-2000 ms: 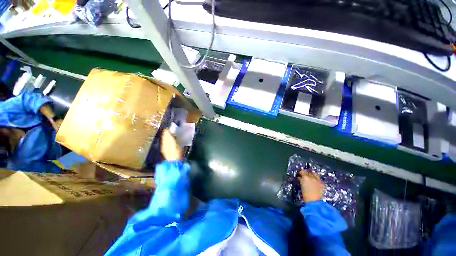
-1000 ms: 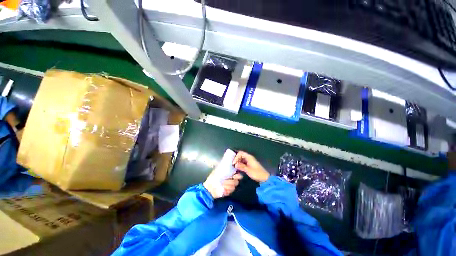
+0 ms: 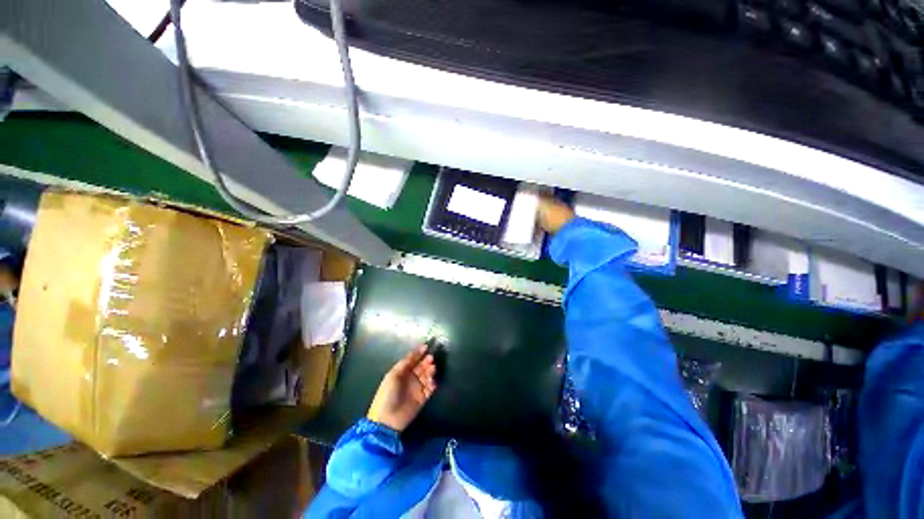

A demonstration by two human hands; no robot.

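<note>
My left hand [image 3: 405, 388] is above the dark green bench [image 3: 486, 345], fingers loosely apart, with nothing visible in it. My right hand [image 3: 552, 211] reaches over the belt to the right edge of an open retail box [image 3: 436, 215] that holds a black wrapped item with a white slip [image 3: 476, 205]. Its fingers are beside a narrow white piece [image 3: 522, 218]; the shelf edge and blur hide whether it grips anything. The supply carton [image 3: 152, 314] lies open toward the bench, with white packets [image 3: 324, 313] inside.
More blue-and-white boxes [image 3: 735, 248] stand along the green belt [image 3: 410, 218]. The white shelf [image 3: 456, 132] and its post [image 3: 182, 122] overhang, with a looped cable [image 3: 355, 112]. My right sleeve partly covers the glittering bag [image 3: 699, 380]. A clear bagged stack [image 3: 780, 446] and another person's sleeve [image 3: 894, 416] are at right.
My hands were together at a white packet over the bench; now they are apart. My right hand has moved up and forward to the box, and the packet is no longer clearly visible.
</note>
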